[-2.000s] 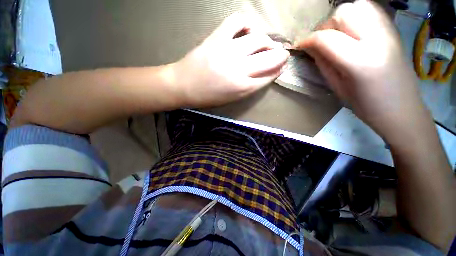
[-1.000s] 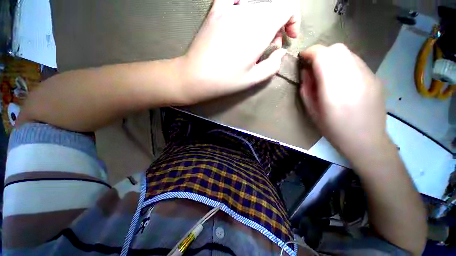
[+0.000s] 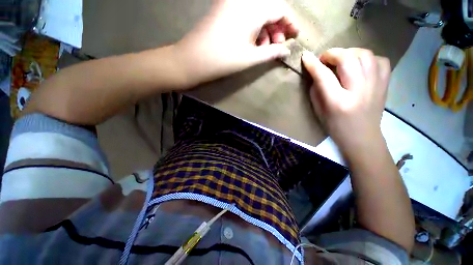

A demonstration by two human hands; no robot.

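A large khaki garment panel (image 3: 259, 98) lies over the table in front of me. A dark slit or edge (image 3: 294, 67) shows in it between my hands, beside a small folded khaki piece (image 3: 295, 54). My left hand (image 3: 244, 39) rests on the panel, its thumb and curled fingers at the left end of this piece. My right hand (image 3: 347, 88) has its thumb and fingertips at the piece's right side, pinching cloth there. The fingertips nearly meet. Whether anything small is hidden in either hand cannot be told.
Scissors with orange loops (image 3: 434, 85) lie at the right, beside a white ribbed knob (image 3: 450, 57). Small metal machine parts (image 3: 358, 8) show at the top edge. A white table edge (image 3: 269, 130) runs before the checked apron (image 3: 218, 168). A brown scrap (image 3: 404, 160) lies at right.
My right hand has moved down from the top and its fingers now pinch beside the slit. My left hand has shifted slightly up and left. A brown scrap now shows at right.
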